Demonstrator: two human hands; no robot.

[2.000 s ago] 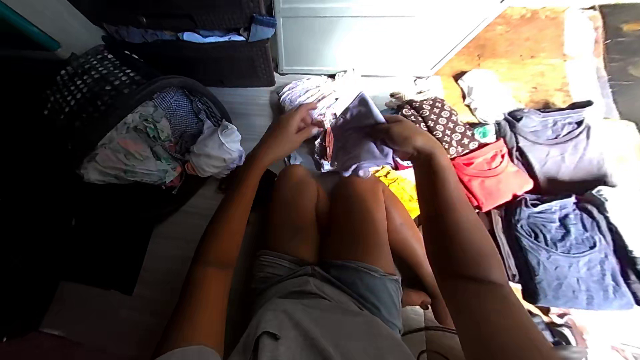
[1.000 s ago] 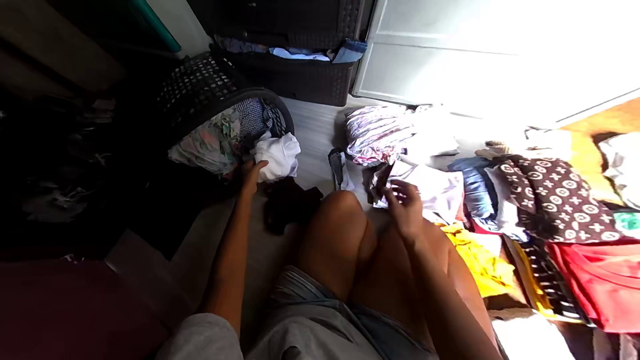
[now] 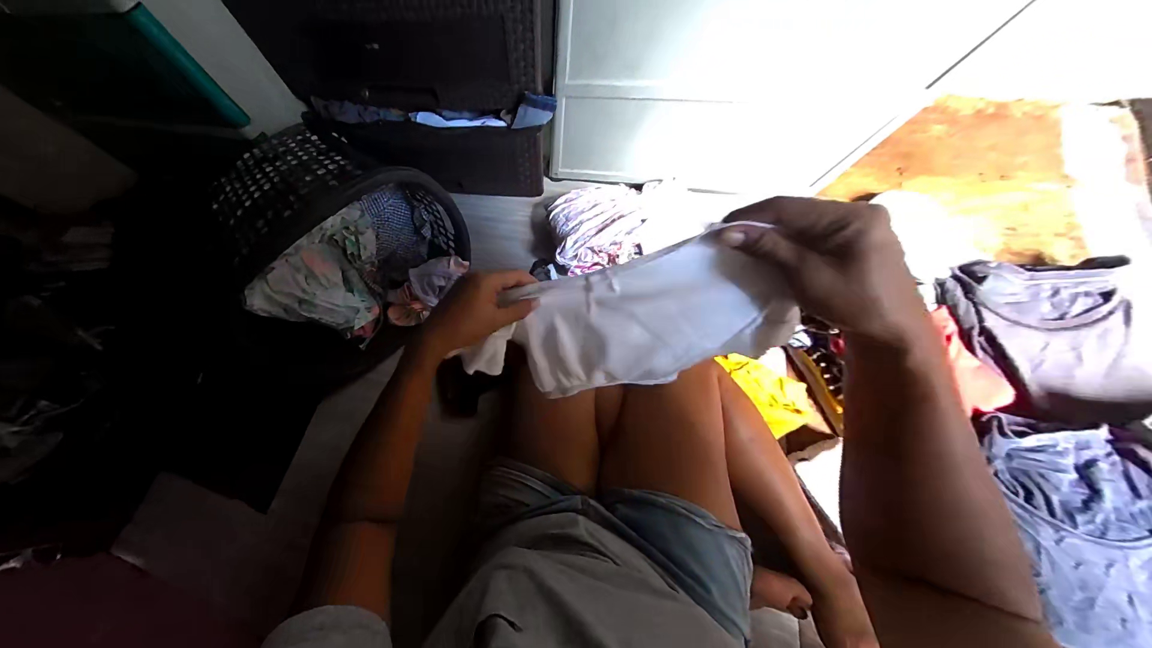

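Note:
A white cloth garment (image 3: 630, 324) is stretched out above my knees. My left hand (image 3: 486, 310) pinches its left end, and my right hand (image 3: 823, 261) grips its upper right corner. Just left of my left hand, a black plastic laundry basket (image 3: 346, 193) lies tipped with its mouth toward me, and crumpled floral clothes (image 3: 315, 274) fill its opening. Beyond the white garment sits a bundle of striped cloth (image 3: 598, 220). Yellow cloth (image 3: 765, 391) lies beside my right leg, partly hidden by my arm.
Folded grey shirts (image 3: 1062, 306) and blue patterned clothing (image 3: 1071, 504) lie at the right, with red cloth (image 3: 972, 364) beside them. A dark woven-pattern drawer unit (image 3: 450, 153) with clothes poking out stands at the back, next to a white panel (image 3: 684, 117). A dark item (image 3: 463, 391) lies by my left knee.
A second ago my left hand was on white cloth at the basket's mouth; now both hands hold a white garment spread above my lap. The view has swung back right.

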